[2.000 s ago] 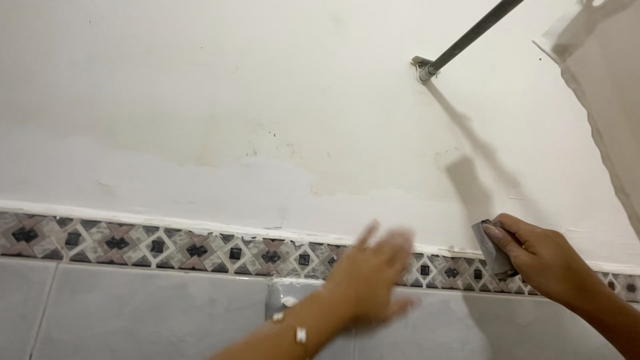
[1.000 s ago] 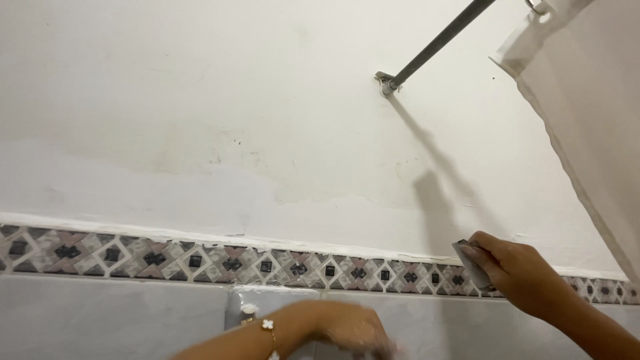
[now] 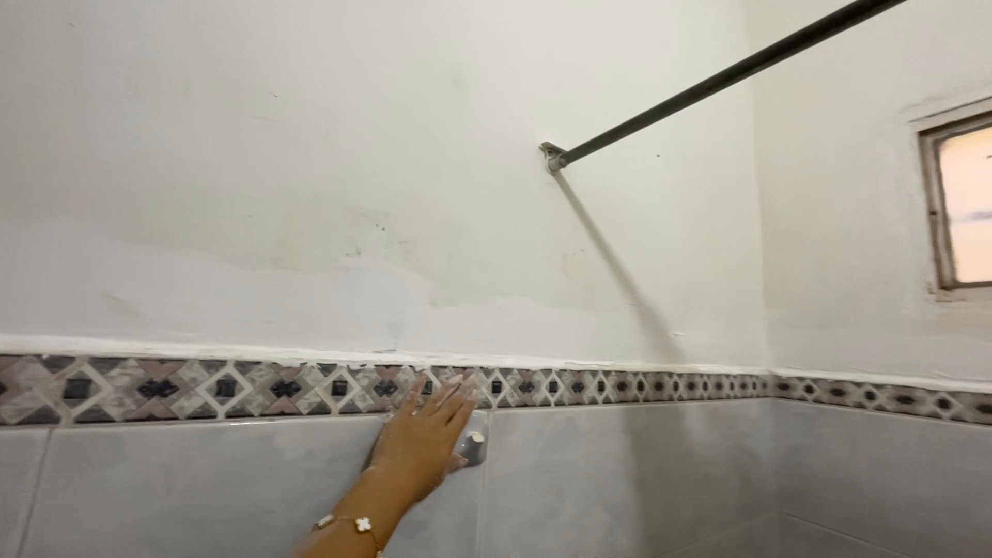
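Note:
My left hand (image 3: 422, 442), with a bracelet at the wrist, is raised palm toward the wall with its fingers apart. Its fingertips lie over the patterned border tiles (image 3: 225, 389). Beside its thumb, a small glossy fixture (image 3: 473, 446) with a white spot sits on the grey wall tiles (image 3: 194, 480), partly hidden by the hand. Above the border the white painted wall (image 3: 372, 116) shows a paler, uneven patch (image 3: 349, 302) and small dark marks. My right hand is out of view.
A dark metal rod (image 3: 721, 81) runs from a wall bracket (image 3: 553, 157) to the upper right and casts a long shadow. At the right, past the wall corner, is a framed window (image 3: 969, 205).
My right hand and the flat scraper-like tool it held have left view. My left hand has risen to the border tiles. The view has shifted, showing the window; the curtain is gone from view.

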